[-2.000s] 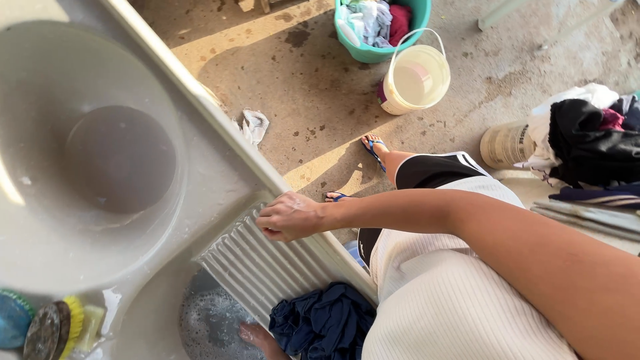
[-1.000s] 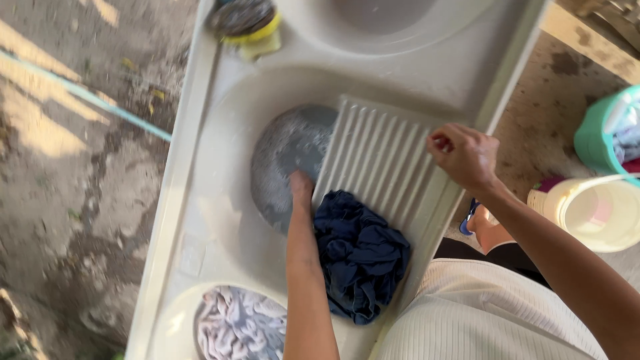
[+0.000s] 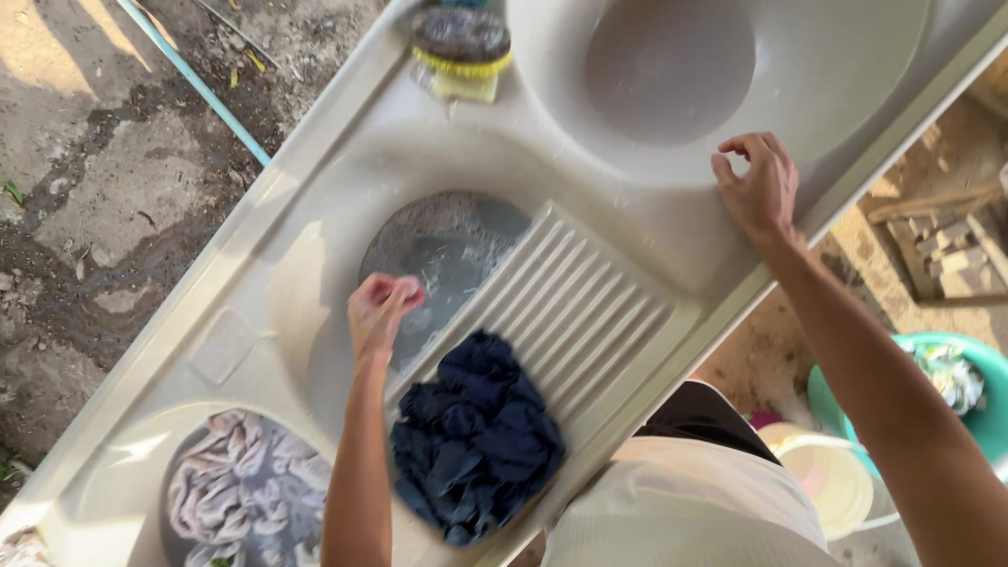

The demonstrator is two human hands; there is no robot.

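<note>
My left hand hovers at the left edge of the soapy water in the middle basin, thumb and fingertips close together; whether something small is between them I cannot tell. My right hand is above the near rim of the upper basin, its fingers curled, a gap between thumb and forefinger, nothing in it. A crumpled dark navy cloth lies on the lower part of the ribbed washboard, between my forearms.
A scrubbing brush with yellow bristles lies on the sink's ledge. Light clothes soak in the lower-left basin. On the ground to the right stand a teal tub and a cream bucket. A light-blue hose runs at the upper left.
My left hand has come up out of the soapy water. My right hand has moved from beside the washboard to the upper basin's rim. The view has turned.
</note>
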